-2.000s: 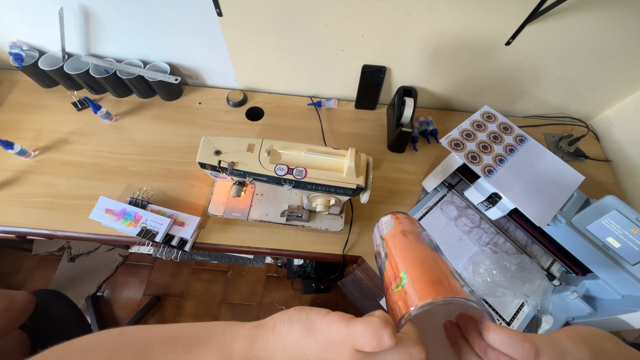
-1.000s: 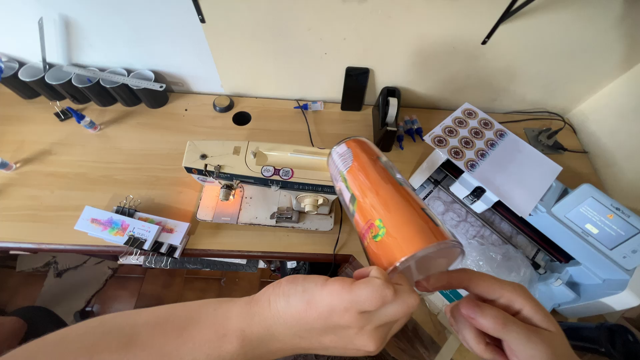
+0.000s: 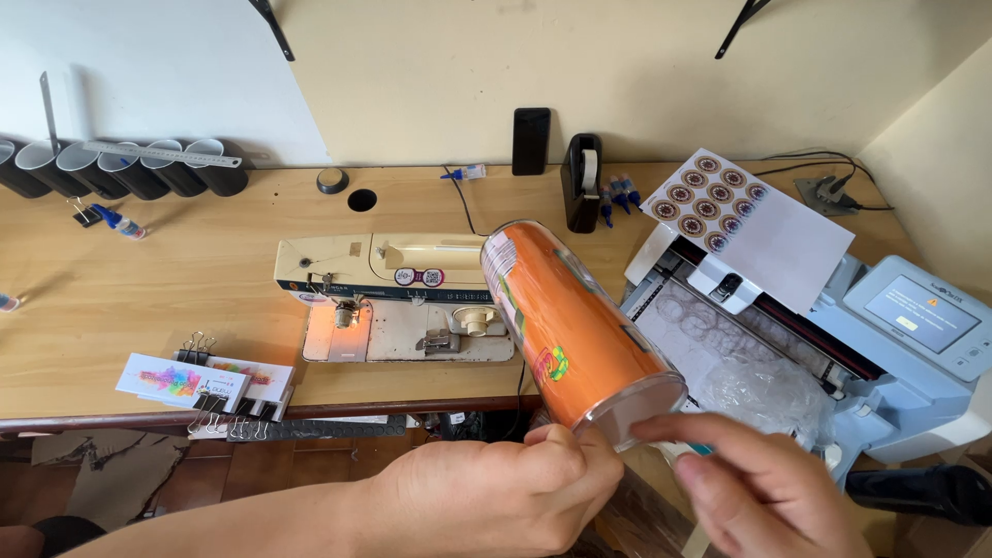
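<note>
An orange cylinder, maybe a printed tumbler or can, is tilted in front of me, with a clear rim and a pale end facing down toward my hands. A small colourful print and a whitish printed patch show on its side. My left hand is closed at the lower rim, thumb and curled fingers pressed there. My right hand is at the right of the same end, index finger extended to the rim and thumb apart from it. What lies between the fingers of my left hand is hidden.
A sewing machine stands behind the cylinder. At right are a cutting machine, a sticker sheet and crumpled clear plastic. A tape dispenser, a phone, black cups and clipped cards are on the table.
The orange cylinder stood more upright two seconds ago and now leans more to the left. My right hand was against its lower end and now has its index finger extended at the rim.
</note>
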